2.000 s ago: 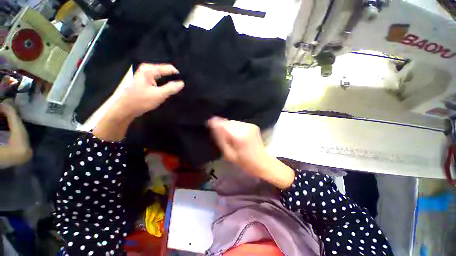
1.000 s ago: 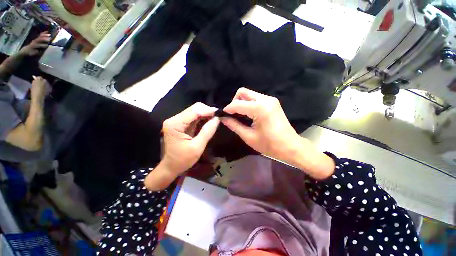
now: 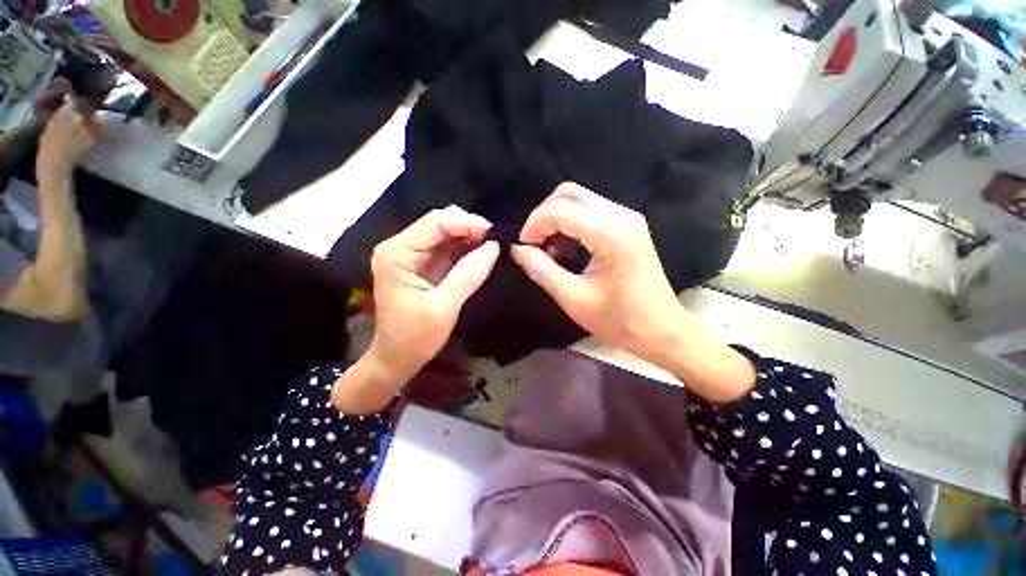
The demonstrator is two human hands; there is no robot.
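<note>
The black garment (image 3: 585, 135) lies heaped on the white table left of the needle, its near edge hanging toward the lap. My left hand (image 3: 425, 287) and my right hand (image 3: 608, 270) are over its near part, close together. Thumb and forefinger of each hand pinch a small bit of black cloth between them. Whether that bit belongs to the garment cannot be told, black on black. The white sewing machine (image 3: 889, 101) stands at the right, with a lit spot by its needle at the garment's right edge.
A white tray (image 3: 264, 96) with pens lies at the upper left beside a beige device with a red disc (image 3: 161, 17). Another person's arm (image 3: 56, 214) is at the left. A black strip (image 3: 653, 54) lies behind the garment. A mauve cloth (image 3: 596, 450) covers the lap.
My hands, apart over the garment two seconds ago, came together at a pinch of cloth. Since one second ago the fingertips have parted slightly. The view has swung left.
</note>
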